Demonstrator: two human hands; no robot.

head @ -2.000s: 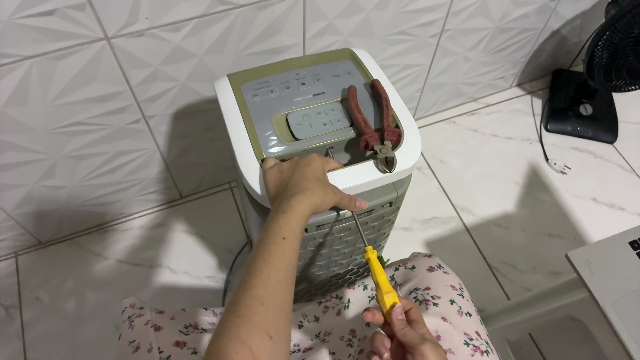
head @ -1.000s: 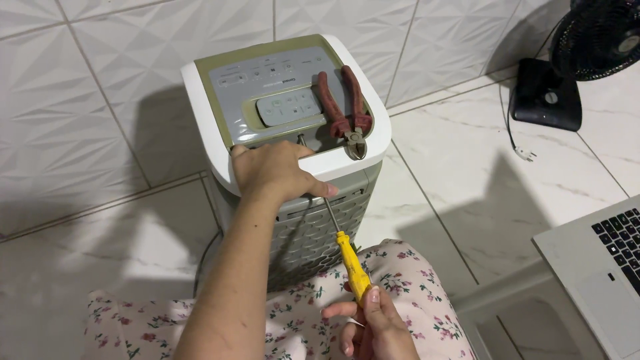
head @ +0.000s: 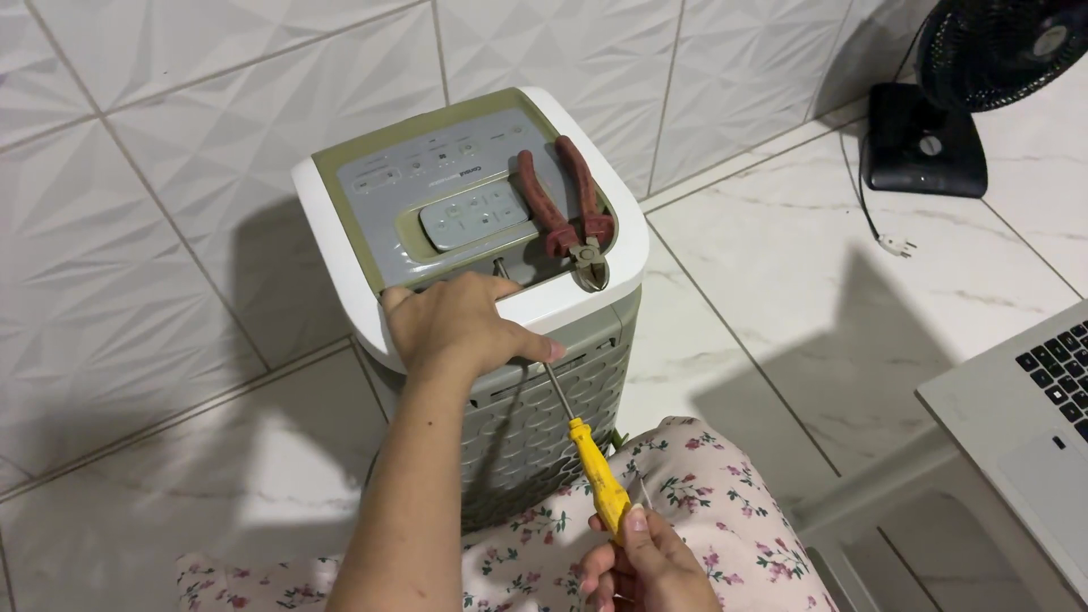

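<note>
A white and grey air cooler (head: 476, 323) stands upright by the wall, its grille side towards me. My left hand (head: 463, 327) grips its top front rim, fingers over the edge and thumb near the screwdriver's tip. My right hand (head: 650, 561) holds the yellow handle of a screwdriver (head: 599, 476); its shaft reaches up to the cooler just under the rim, where the tip is hidden. Diagonal cutting pliers (head: 586, 225) with red handles lie on the top, jaws over the white rim. A grey remote control (head: 476, 218) sits in the top's recess. A metal shaft end (head: 501, 268) shows beside my left fingers.
A black fan (head: 931, 140) stands on the tiled floor at the back right, its plug (head: 897, 246) lying near it. An open laptop (head: 1020, 425) rests on a pale plastic surface (head: 918, 518) at the right. Floral fabric (head: 714, 501) covers my lap.
The view has shifted, bringing more of the laptop into sight. Both hands keep their places at the cooler and the screwdriver; the pliers lie as before.
</note>
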